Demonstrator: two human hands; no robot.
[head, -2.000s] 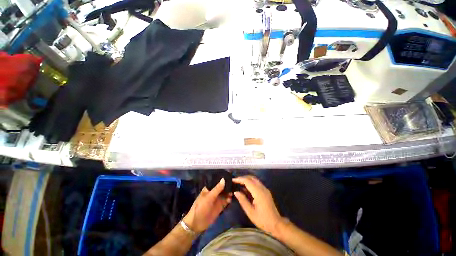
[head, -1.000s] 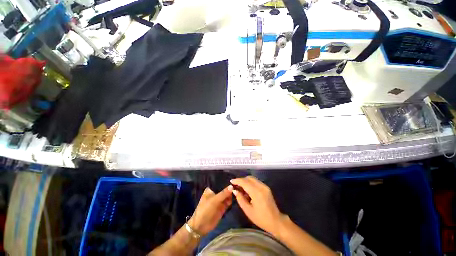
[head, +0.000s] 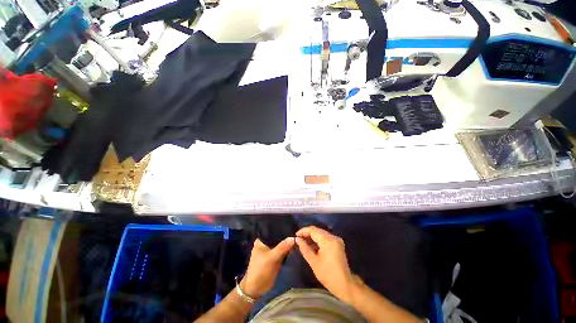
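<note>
My left hand and my right hand meet above my lap, just below the table's front edge, with thumbs and fingertips pinched together. A black garment piece shows dark behind and between the fingertips, its outline lost against the dark lap. A tiny pale spot shows where the fingertips touch; I cannot tell what it is. Stacked black cut panels lie on the table left of the white sewing machine.
A blue crate stands low left, another blue crate low right with pale tapes. Small black pieces lie under the machine arm. A clear tray lies at right, and a red bag hangs at left.
The bunched black piece seen between my hands earlier no longer shows clearly. My left fingers have moved lower, and the fingertips now meet in a close pinch.
</note>
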